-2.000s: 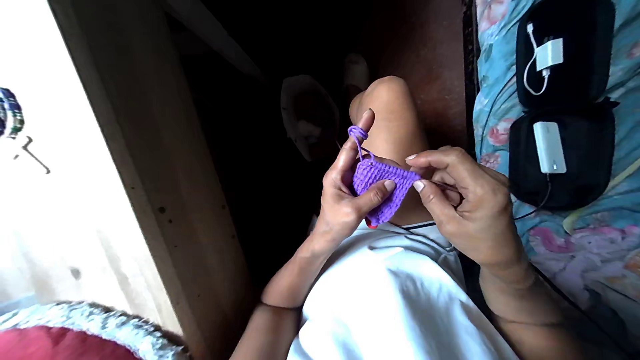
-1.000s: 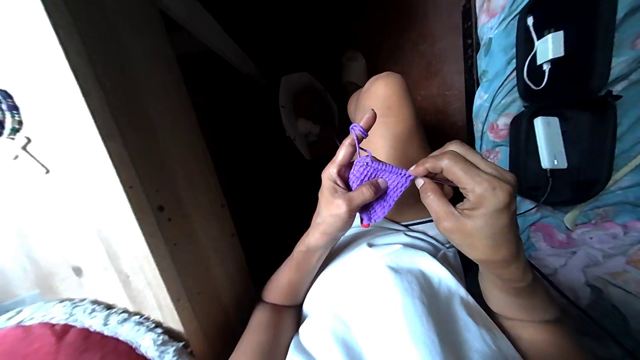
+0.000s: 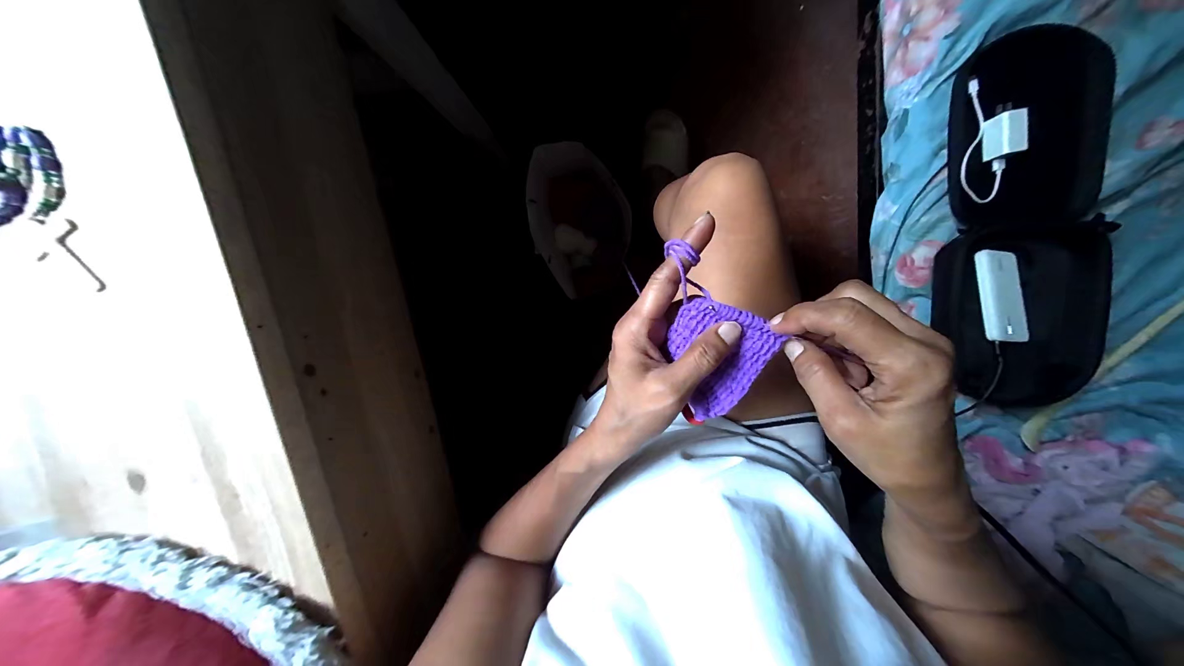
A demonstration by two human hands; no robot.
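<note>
A small piece of purple crocheted fabric (image 3: 721,365) is held over my lap, above the bare knee. My left hand (image 3: 652,356) grips its left side, the thumb lying on the stitches. Purple yarn (image 3: 683,252) is looped around the raised index finger of that hand and runs down to the upper edge of the piece. With thumb and index finger my right hand (image 3: 865,370) pinches the upper right corner. Whether a hook is in those fingers cannot be made out. Something small and red (image 3: 689,414) shows at the fabric's lower edge.
To the right, an open black case (image 3: 1022,370) lies on floral bedding (image 3: 911,264), holding a white charger (image 3: 1005,135) with cable and a white power bank (image 3: 1002,296). At left is a wooden surface (image 3: 203,370) with a red cushion (image 3: 111,629). A pale container (image 3: 578,222) stands below.
My right hand's fingers have shifted slightly at the fabric's upper right corner. My left hand keeps its hold, with the yarn still around its index finger.
</note>
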